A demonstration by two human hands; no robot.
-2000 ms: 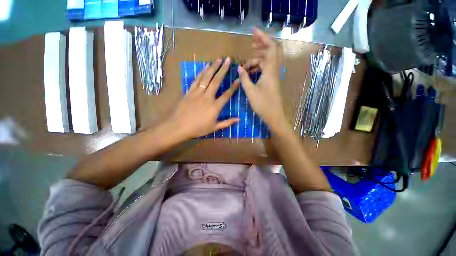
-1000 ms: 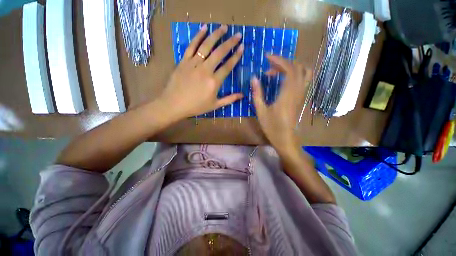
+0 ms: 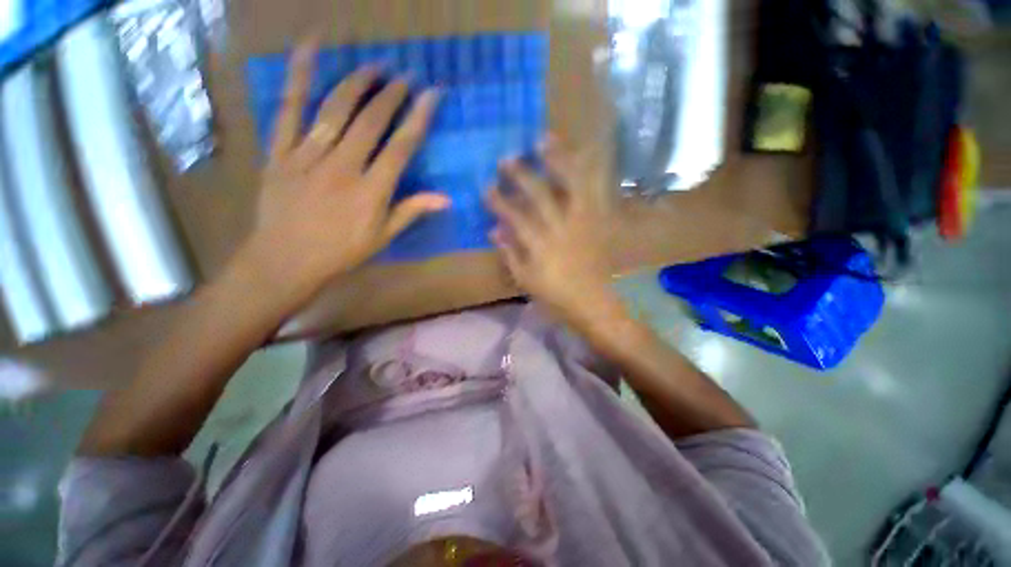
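Observation:
A bright blue cell string (image 3: 466, 138) lies flat on the brown board (image 3: 443, 294); the view is blurred. My left hand (image 3: 338, 177) lies with spread fingers over the string's left part. My right hand (image 3: 549, 227) is at the string's lower right edge, fingers apart and blurred; I see nothing held in it. Piles of silvery tabbing ribbon lie on the left (image 3: 166, 78) and on the right (image 3: 641, 105) of the string.
Several white strip stacks (image 3: 122, 166) stand at left, another (image 3: 701, 100) by the right ribbon. A yellow sponge (image 3: 779, 119), black tools (image 3: 887, 133) and a red-yellow handle (image 3: 957, 183) are at right. A blue box (image 3: 793, 305) is below the right edge; a grey rack (image 3: 948, 532) at lower right.
The view has tilted and moved, so the board sits higher and turned. My right hand has moved from over the string's middle to its lower right edge. My left hand stays on the string.

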